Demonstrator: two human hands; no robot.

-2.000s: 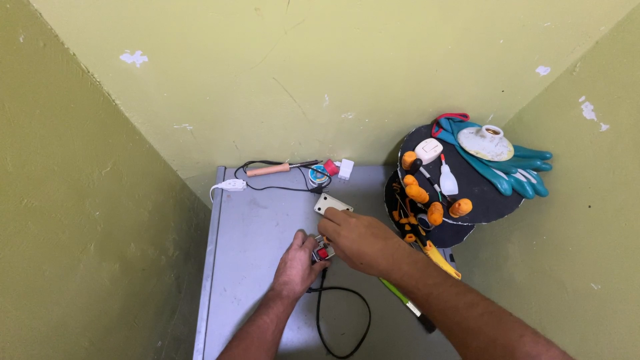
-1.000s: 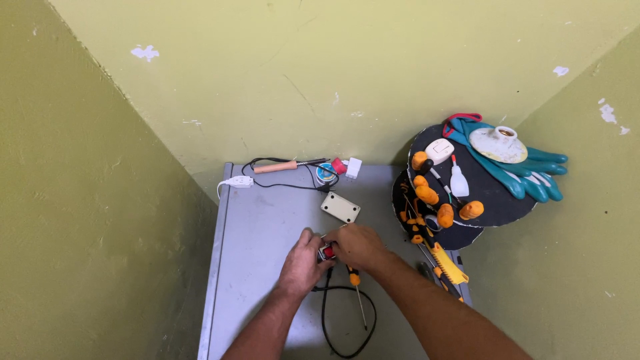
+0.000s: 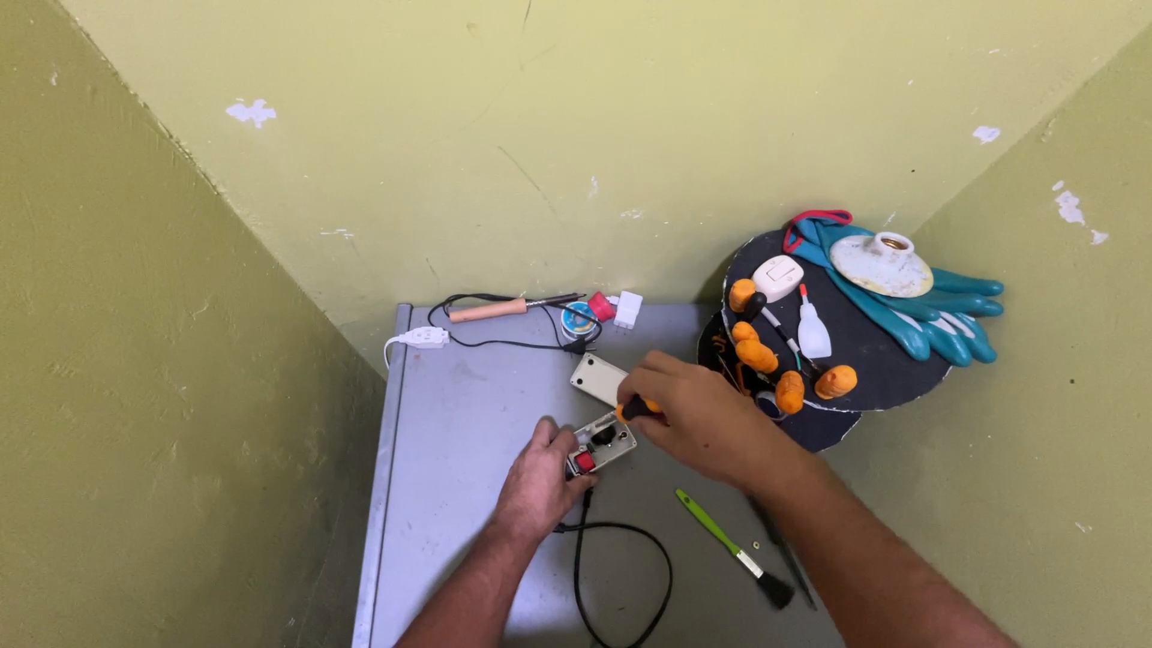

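My left hand (image 3: 543, 481) grips the near end of an opened beige plastic box (image 3: 617, 450), with a red part and a black part inside. My right hand (image 3: 697, 414) is shut on an orange-and-black screwdriver handle (image 3: 637, 409) just above the box's far right end; its tip cannot be made out. Behind the box lies its beige cover (image 3: 597, 378), with dark holes at the corners, partly behind my right hand. A black cable (image 3: 621, 526) loops over the grey tabletop near the box.
A green-handled brush (image 3: 711, 522) lies right. Along the back are a soldering iron (image 3: 490, 310), a solder spool (image 3: 579, 319) and a white multi-outlet connector (image 3: 423, 337). A black round stand (image 3: 882, 387) holds orange-handled tools, teal gloves (image 3: 936, 324), a lamp holder (image 3: 882, 265) and a white switch (image 3: 778, 277).
The screwdriver, lying or hanging by my right hand a second ago, is now upright over the box in that hand. The box's open interior has come into view.
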